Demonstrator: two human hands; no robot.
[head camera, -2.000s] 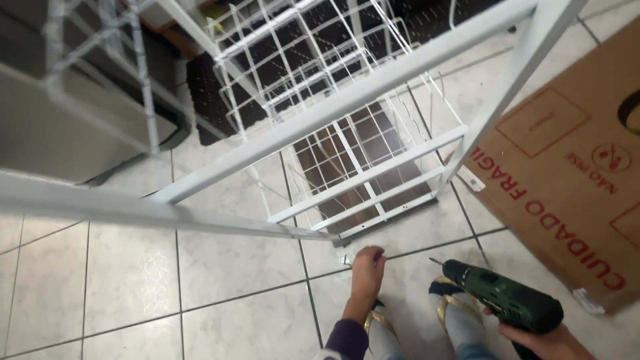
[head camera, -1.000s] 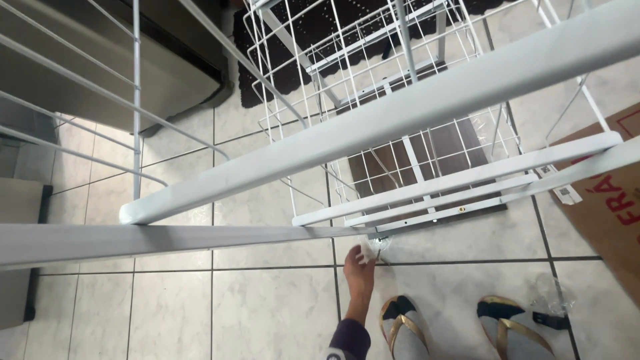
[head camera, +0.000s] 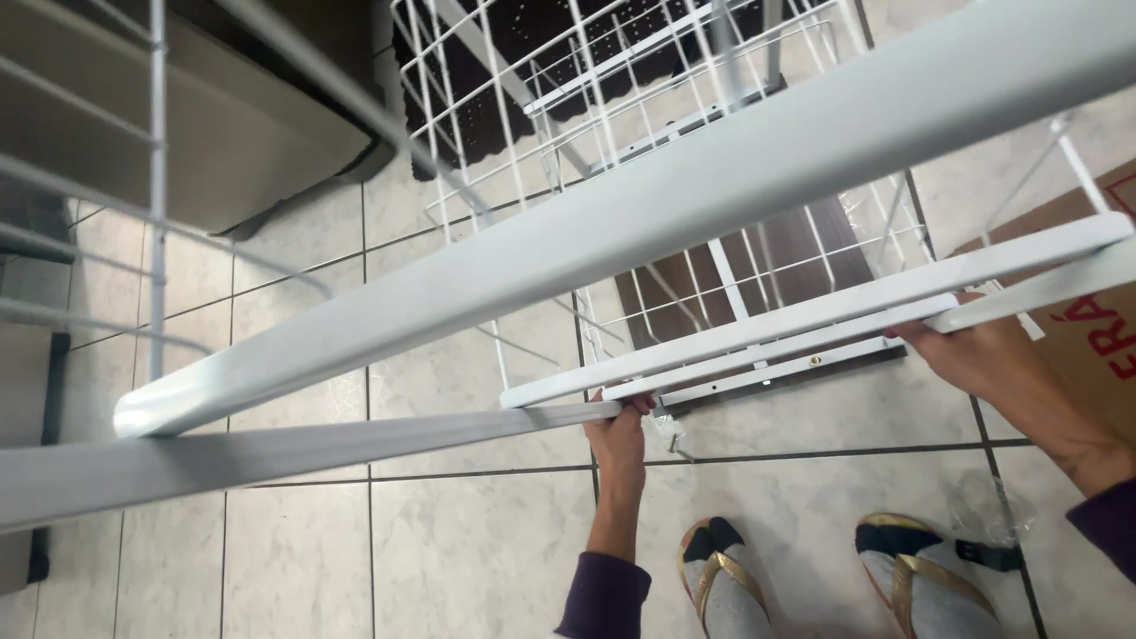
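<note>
A white metal rack frame (head camera: 568, 240) with wire baskets (head camera: 621, 98) fills the upper view. My left hand (head camera: 621, 435) grips the frame low down, where a side post meets a lower crossbar (head camera: 781, 346). At the other end of that crossbar, my right hand (head camera: 967, 342) is closed round the frame's corner. Below the crossbar is a dark brown board (head camera: 754, 266) with a white metal strip along its edge. A small clear plastic bag with a screw (head camera: 674, 441) lies on the floor beside my left hand.
A cardboard box (head camera: 1083, 328) with red print lies at the right. My feet in flip-flops (head camera: 728, 568) stand below the rack, a black object (head camera: 990, 555) beside them. A large appliance (head camera: 222, 115) stands upper left, near a dark mat (head camera: 479, 106).
The green drill, in my right hand two seconds ago, is no longer held. My right hand has come up to the rack's right side, and my left hand now grips the frame.
</note>
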